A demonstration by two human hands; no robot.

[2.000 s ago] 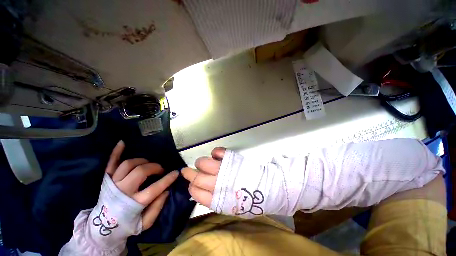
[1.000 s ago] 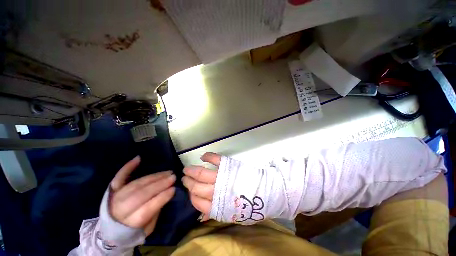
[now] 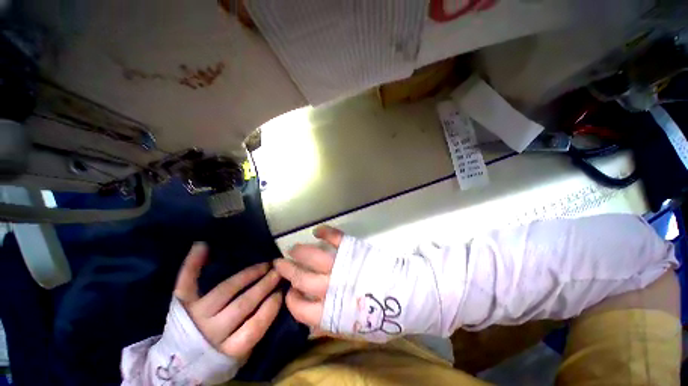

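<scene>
The dark navy garment (image 3: 105, 279) lies as a large soft spread at the left, under the machine head and both hands. My left hand (image 3: 234, 305) lies flat on the cloth, thumb spread up and fingers pointing right. My right hand (image 3: 311, 279) rests at the cloth's right edge, fingers curled, fingertips touching the left fingertips. Whether it pinches the cloth is hidden. The sewing machine head (image 3: 181, 68) is above, with small metal parts and a pale ridged knob (image 3: 226, 202) at its left end, close above the cloth.
A printed white label strip (image 3: 464, 147) and a plain white piece (image 3: 498, 113) lie on the machine bed (image 3: 362, 166). Scissors with black loop handles (image 3: 603, 170) lie at the bed's right end. A white ribbed band (image 3: 347, 45) wraps the head. A blue crate edge (image 3: 668, 226) shows at right.
My left hand has gone from bent fingers with the index pointing to fingers laid flat and together. It has moved slightly right against my right fingertips. The right hand has barely moved.
</scene>
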